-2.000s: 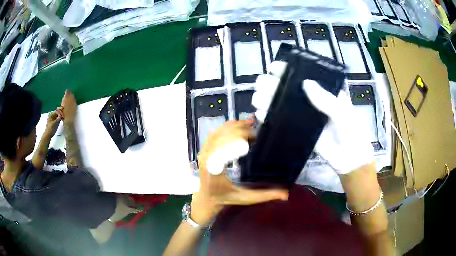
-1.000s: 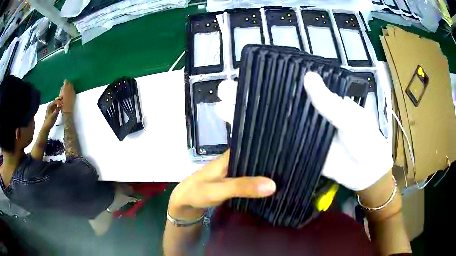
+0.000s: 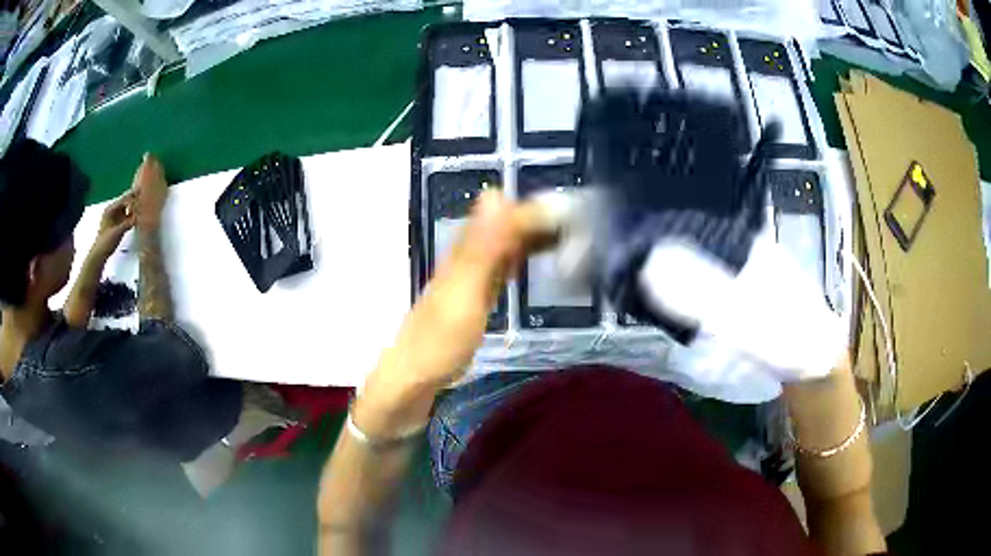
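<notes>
A blurred stack of black housings (image 3: 674,152) is held over the right half of the blister tray (image 3: 417,234). My right hand (image 3: 739,310), in a white glove, grips the lower part of the stack. My left hand (image 3: 522,234) is blurred at the stack's left side, with white material at its fingers; whether it grips the stack is not clear. Black housings (image 3: 464,98) with yellow spots lie in two rows in the tray. The stack and my hands hide part of the near row.
A fanned group of black housings (image 3: 266,223) lies on the white surface (image 3: 359,261) at left. A single housing (image 3: 910,206) with a yellow patch lies on cardboard sheets (image 3: 940,293) at right. Another worker (image 3: 98,369) sits at far left. White sheets (image 3: 315,24) lie at the back.
The stack has moved up and away from my body and turned, so its ribbed edges no longer face up. My left hand has left its near end and moved forward.
</notes>
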